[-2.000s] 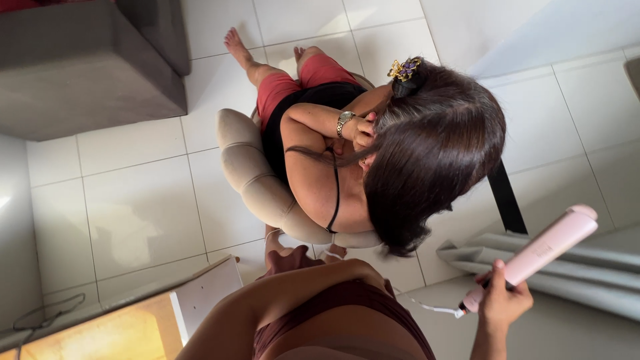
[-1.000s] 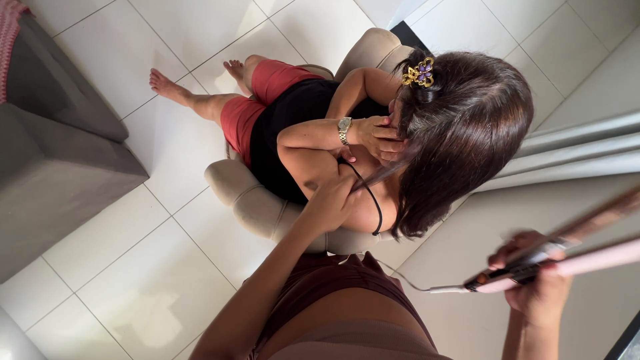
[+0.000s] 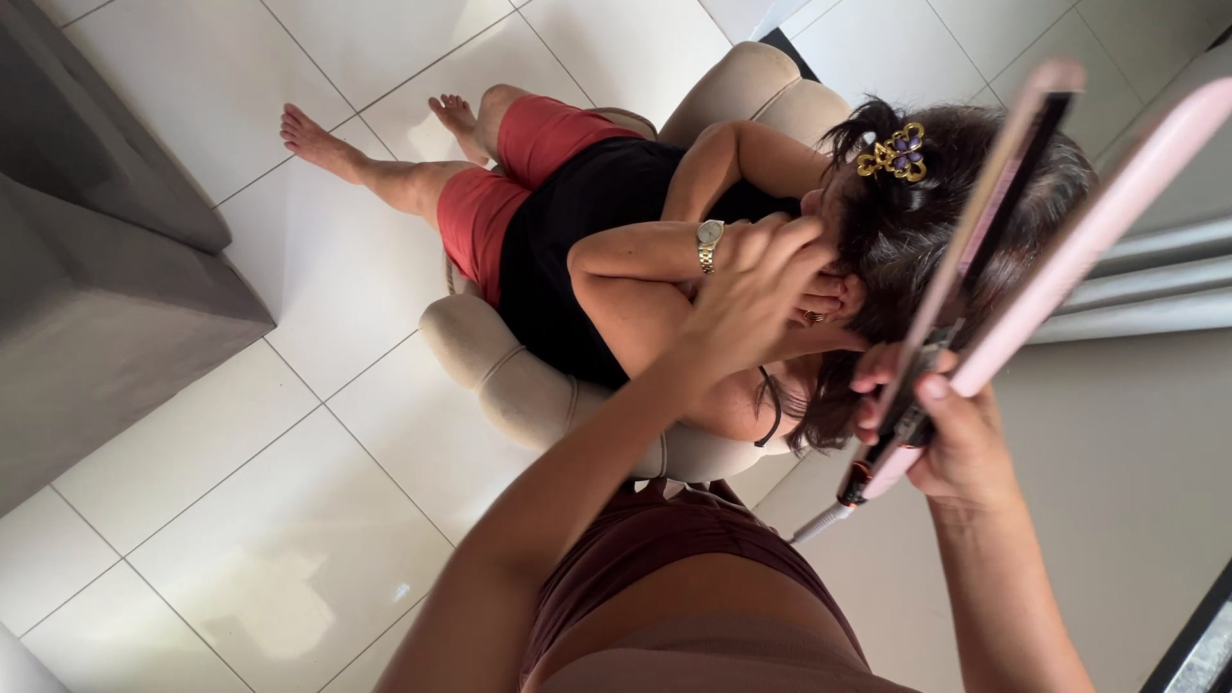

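My right hand grips a pink hair straightener near its hinge end, with its two plates spread apart in front of a seated person's head. Dark hair covers that head, part of it held up by a gold butterfly hair clip. My left hand reaches to the side of the person's face and neck, close to the person's own hand; whether it holds any hair cannot be told. The person wears a wristwatch, a black top and red shorts.
The person sits in a beige padded chair on a white tiled floor. A grey upholstered piece of furniture stands at the left. The straightener's cord runs down toward my waist. Grey folded fabric lies at the right.
The straightener has moved from the right side to in front of the person's head, and its plates, closed two seconds ago, are apart. My left hand has come up to the person's face. The view has turned.
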